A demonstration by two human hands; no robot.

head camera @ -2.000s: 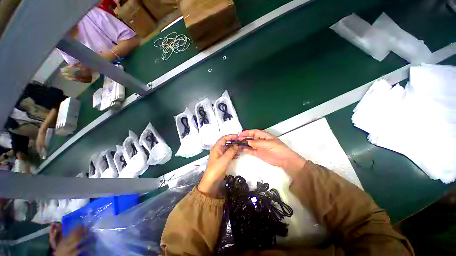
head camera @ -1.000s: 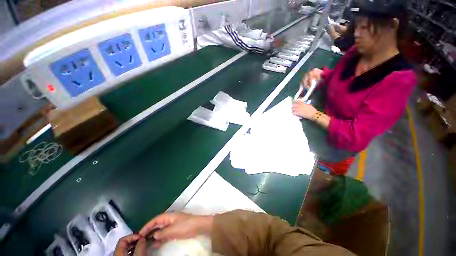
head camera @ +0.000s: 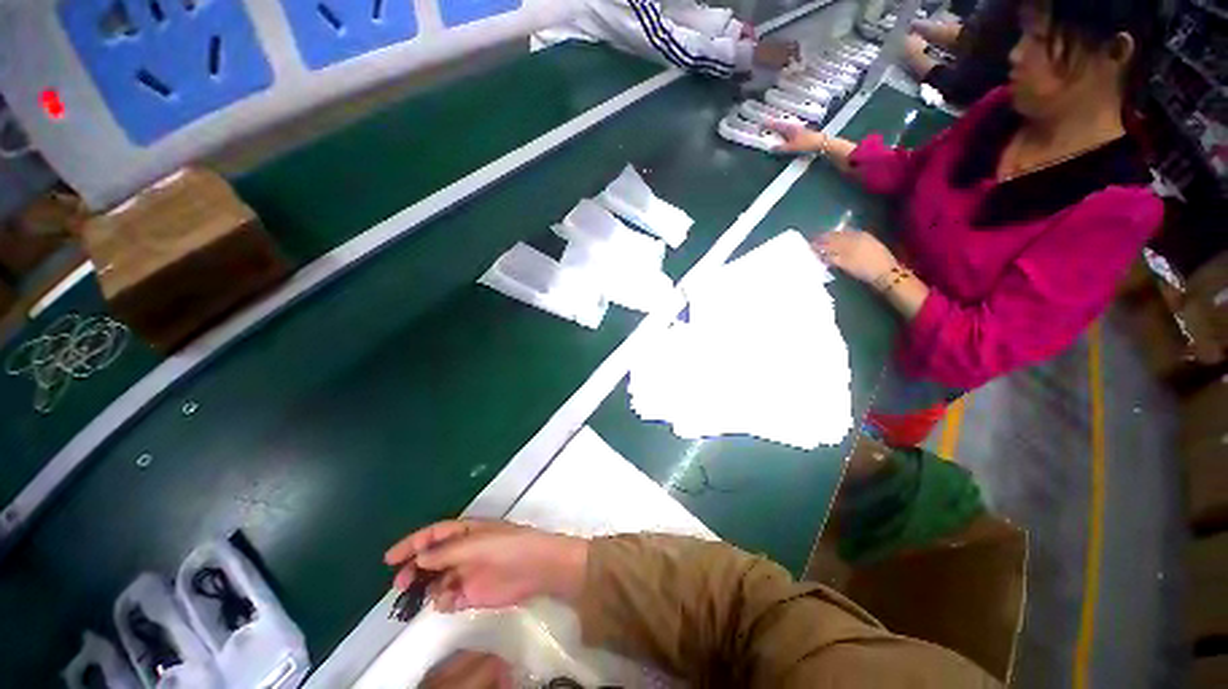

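My right hand (head camera: 496,563) is over the belt's near rail, its fingers closed on a small coiled black cable (head camera: 410,598). My left hand (head camera: 466,670) shows only as a small part at the bottom edge; its fingers and anything in it are hidden. Three white-wrapped units (head camera: 256,638) stand side by side on the green belt at the lower left, with black coiled cables on them. A sliver of dark cable (head camera: 563,684) shows at the bottom edge.
White foam sleeves (head camera: 754,353) lie heaped on the right. Wrapped units (head camera: 546,285) lie mid-belt. A person in magenta (head camera: 1037,256) reaches to far white units (head camera: 754,127). A brown box (head camera: 182,256), pale cord (head camera: 67,353) and power strip (head camera: 290,81) are left.
The view has swung right and shifted since the first frame. My hands, together before, are now apart. A third wrapped unit lies mid-belt, and the magenta-clad person's hand has moved to the far units.
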